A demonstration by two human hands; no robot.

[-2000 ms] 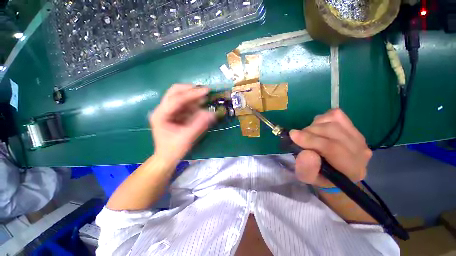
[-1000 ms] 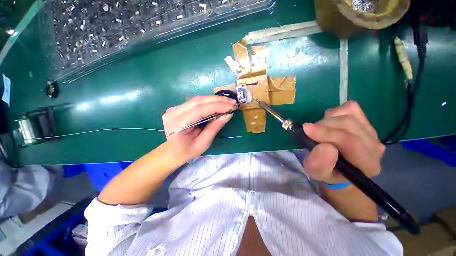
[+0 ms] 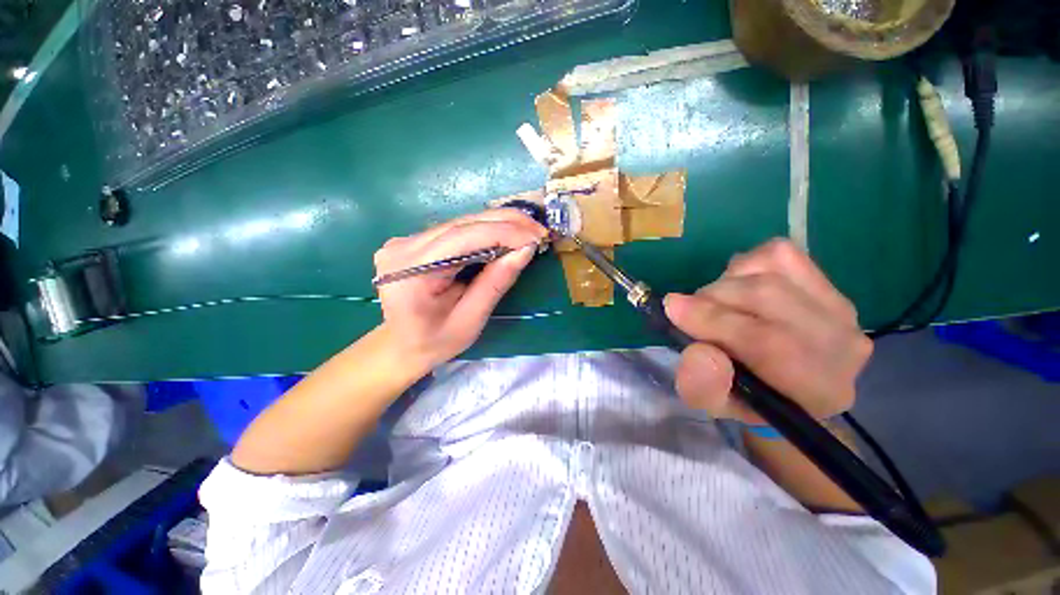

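A small silver metal component sits on the brown tape cross. A round black unit lies against its left side, partly hidden by my fingers. My left hand pinches slim silver tweezers, whose tips are at the component's lower left. My right hand holds the black soldering iron. Its thin tip reaches the component's lower right edge; whether it touches cannot be told. Solder wire runs from the left to my left hand and shows again below it.
The clear tray of small silver parts is at the upper left. The solder spool and a small dark part are at the left. The round tan tub is at the upper right, with black cables near it. Another person's sleeve shows at lower left.
My left hand first came in to the component with the tweezers. Since a second ago, my right hand has moved left, bringing the iron tip closer to the component.
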